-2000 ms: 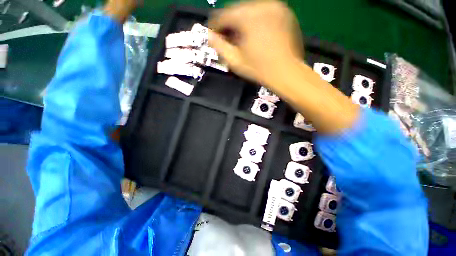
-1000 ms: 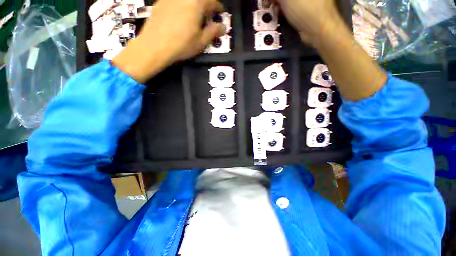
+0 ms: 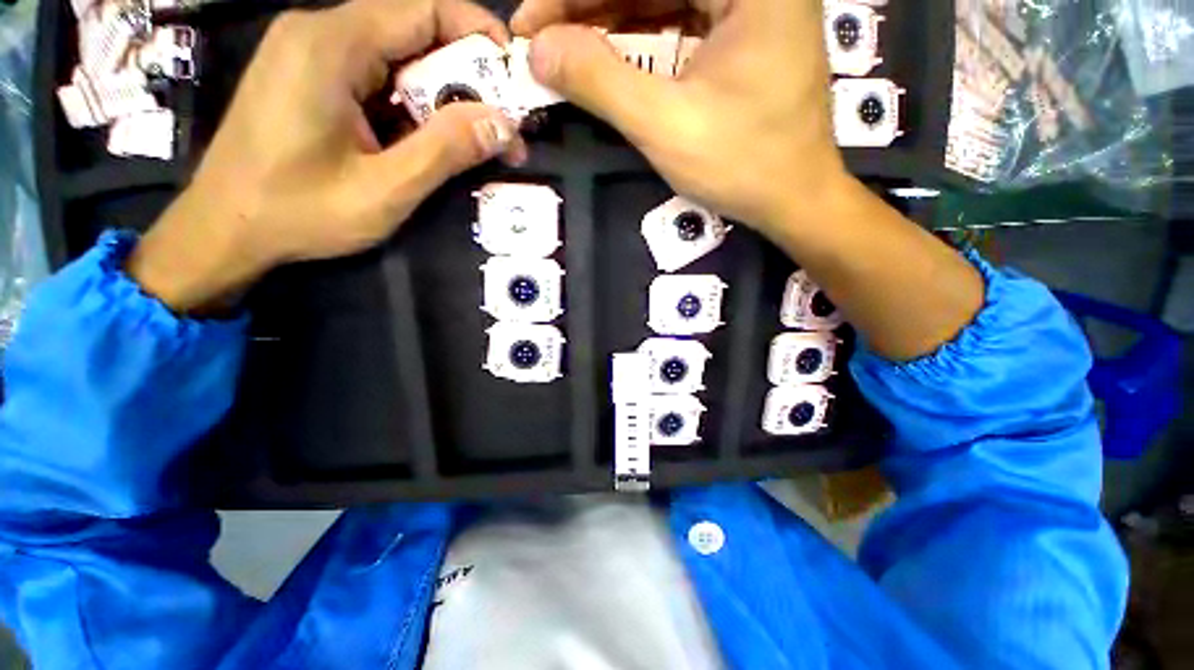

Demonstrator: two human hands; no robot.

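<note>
My left hand (image 3: pixel 347 131) holds a pale pink watch body (image 3: pixel 452 81) with a round black sensor, near the top of the view. My right hand (image 3: pixel 707 111) pinches a pale pink watch strap (image 3: pixel 642 52) with slots. The strap's wide end is against the right edge of the body, partly hidden by my fingers; I cannot tell if it is joined. Below them, the black compartment tray (image 3: pixel 504 487) holds columns of watch bodies (image 3: pixel 524 291). One slotted strap (image 3: pixel 631 425) lies beside the bodies in a middle compartment.
Buckle strap halves (image 3: pixel 125 79) are heaped in the far left compartment. A clear bag of pink straps (image 3: pixel 1002 92) lies right of the tray, and clear plastic (image 3: pixel 18 170) shows at the left edge. A blue stool (image 3: pixel 1129 373) is at the right.
Both hands have come together; my left hand now holds a watch body and my right hand a strap against it. The tray appears shifted, with the strap heap further left in view.
</note>
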